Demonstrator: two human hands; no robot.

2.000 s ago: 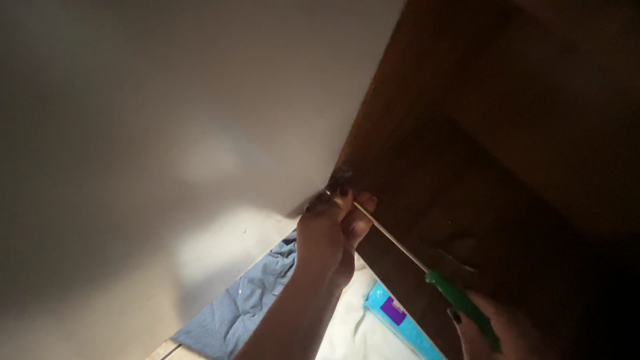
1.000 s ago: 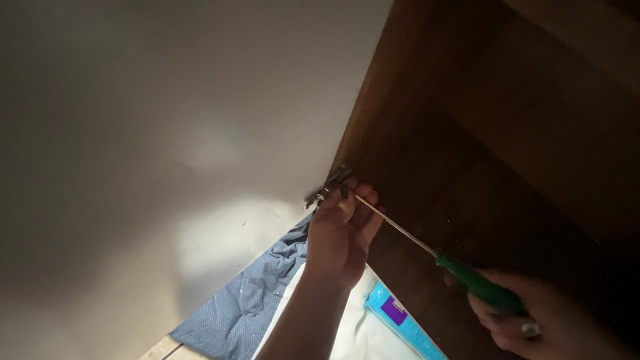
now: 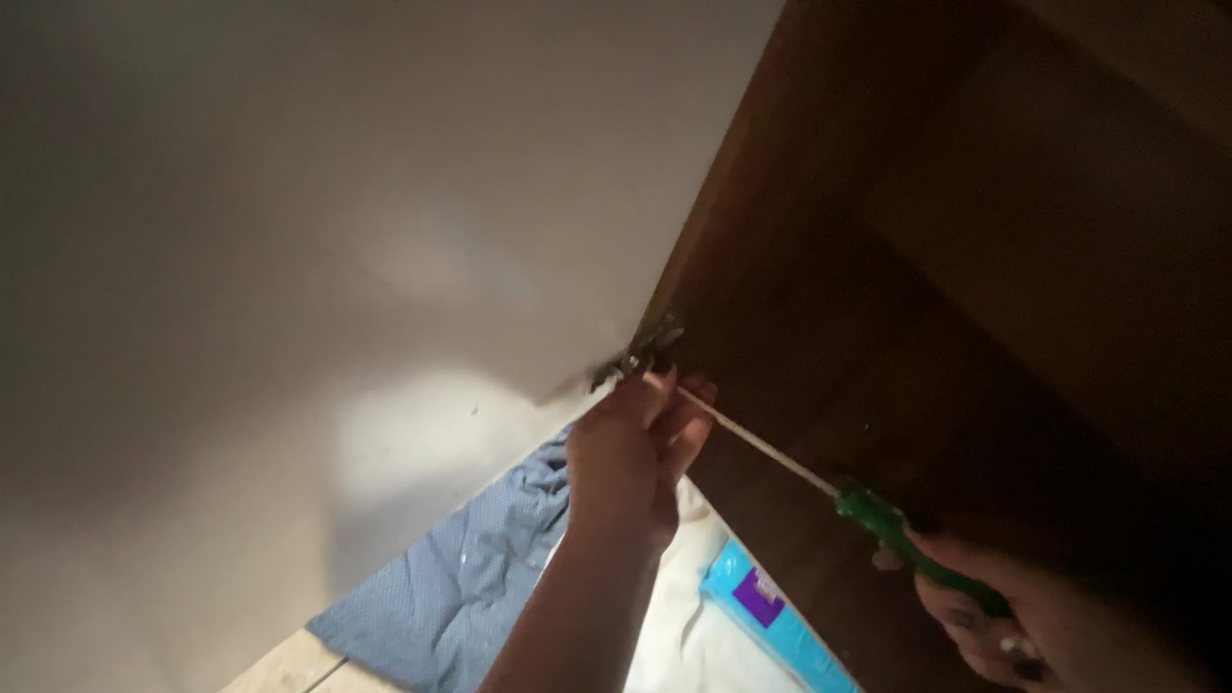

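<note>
A metal cabinet hinge (image 3: pixel 635 361) joins the pale door panel (image 3: pixel 433 241) to the dark wooden cabinet side (image 3: pixel 808 318). My left hand (image 3: pixel 630 443) is up at the hinge, its fingertips around the tip end of a long-shafted screwdriver (image 3: pixel 760 443). Whatever the fingertips pinch there is hidden. Lower right, my right hand (image 3: pixel 1001 606) is closed around the screwdriver's green handle, and the shaft slants up and left to the hinge. The screwdriver's tip is out of sight behind my left fingers.
Below the door lie a blue quilted cloth (image 3: pixel 481 568) and a white cloth (image 3: pixel 683 616). A bright blue packet with a purple label (image 3: pixel 760 597) rests on the white cloth beside the cabinet's edge. Pale floor tiles (image 3: pixel 289 664) show at the lower left.
My right hand with the screwdriver came up more into view from two to one second ago, and its grip on the handle has shifted. My left hand stays at the hinge.
</note>
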